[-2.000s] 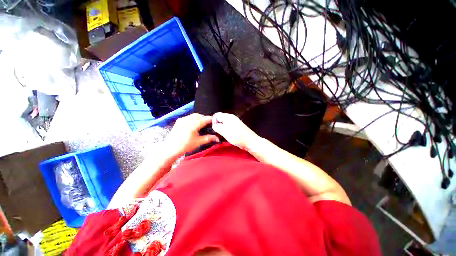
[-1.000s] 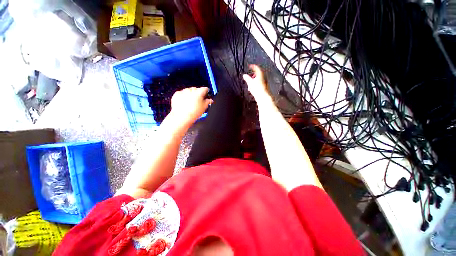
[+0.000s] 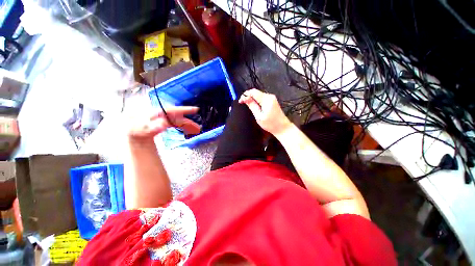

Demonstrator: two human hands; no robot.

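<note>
A thin black cable (image 3: pixel 163 106) curves at my left hand. My left hand (image 3: pixel 159 123) is raised left of the large blue bin's inside, blurred, with its fingers partly spread and the cable running past and between them. My right hand (image 3: pixel 264 111) is over my lap, right of the bin, with thumb and fingertips pinched together; anything between them is too small to tell. The large blue bin (image 3: pixel 179 85) stands beside my legs with black coiled cables (image 3: pixel 213 109) inside. The cable pile (image 3: pixel 385 67) lies on the white table.
The white table (image 3: pixel 442 182) runs along the right. A cardboard box (image 3: pixel 200 54) with yellow-and-black packets (image 3: pixel 156 47) stands behind the bin. A red cylinder (image 3: pixel 211 18) is beside it. A small blue bin (image 3: pixel 115 189) with clear plastic (image 3: pixel 96 195) stands lower left, beside brown cardboard (image 3: pixel 49 195).
My left hand has moved left from over the large bin, and a cable now shows at its fingers. My right hand has come back slightly towards my lap. The view has shifted left.
</note>
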